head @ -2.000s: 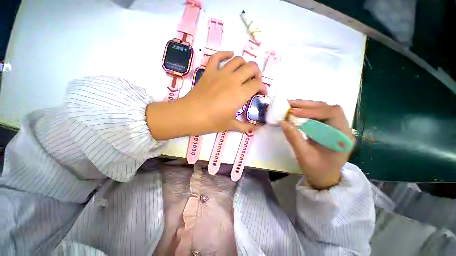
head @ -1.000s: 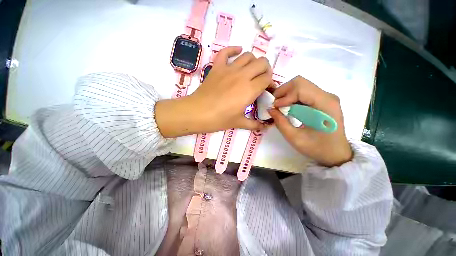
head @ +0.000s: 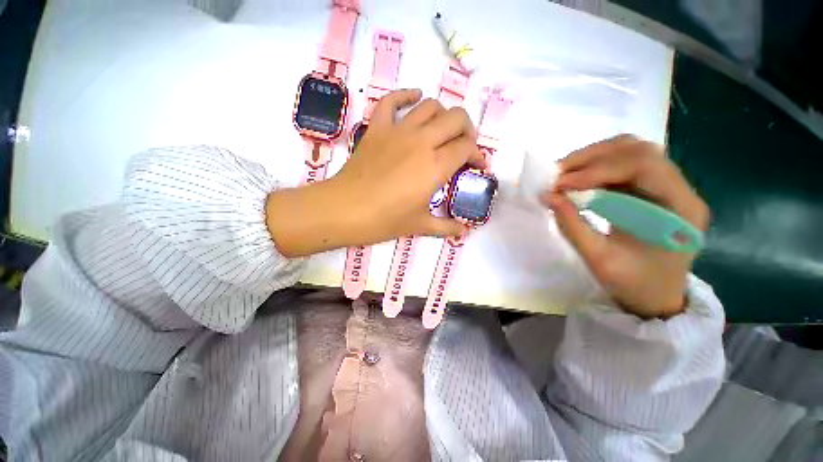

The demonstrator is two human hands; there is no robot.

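Observation:
My left hand lies over the middle of several pink smartwatches on the white mat, fingertips gripping the rightmost watch head, whose screen shows bright reflections. It hides most of the other watch heads. Pink straps with holes stick out below it, and buckle ends above. My right hand is to the right, off the watch. It holds the mint-green cleaning stick and a white wiping cloth at the fingertips. The cloth is blurred and apart from the screen.
Another smartwatch lies left of my left hand, dark screen up with small text. A small white stick with a yellowish band lies above the watches. The white mat meets the dark green bench on the right.
My right hand has moved right, away from the watch, with the green stick and cloth, uncovering the screen. My left hand keeps its place on the watches.

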